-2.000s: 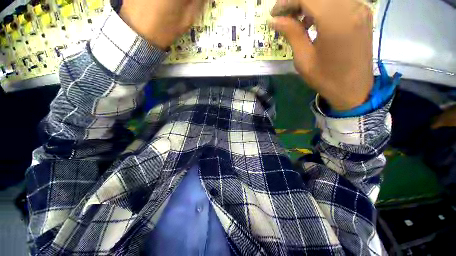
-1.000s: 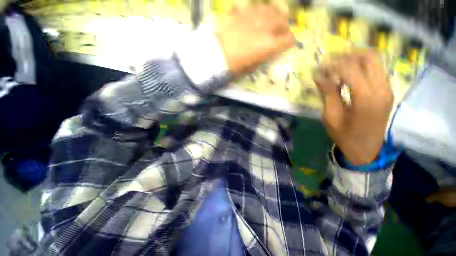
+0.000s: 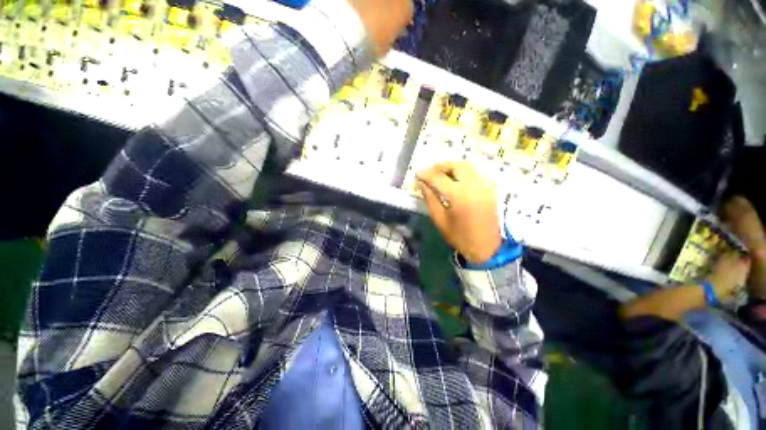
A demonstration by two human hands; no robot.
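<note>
A cream-yellow circuit board panel lies under and beside my left sleeve. A second panel lies to its right, past a narrow grey gap. Both carry yellow-and-black parts along the far edge. My right hand, with a blue wrist strap, is over the near left part of the second panel. Its fingers are curled with the tips together; whether a small part is between them cannot be told. My left hand is at the top edge by the bins, partly cut off, its fingertips not clear.
Black bins stand behind the rail, one with a silver-grey heap, one with a dark blue-violet heap. A large black box is at the right. Another person's hands are over a board at the far right. More boards extend left.
The view has shifted and now shows the bins and the person at the right. My left hand has moved off the boards towards the bins. My right hand stays over a board, fingers curled.
</note>
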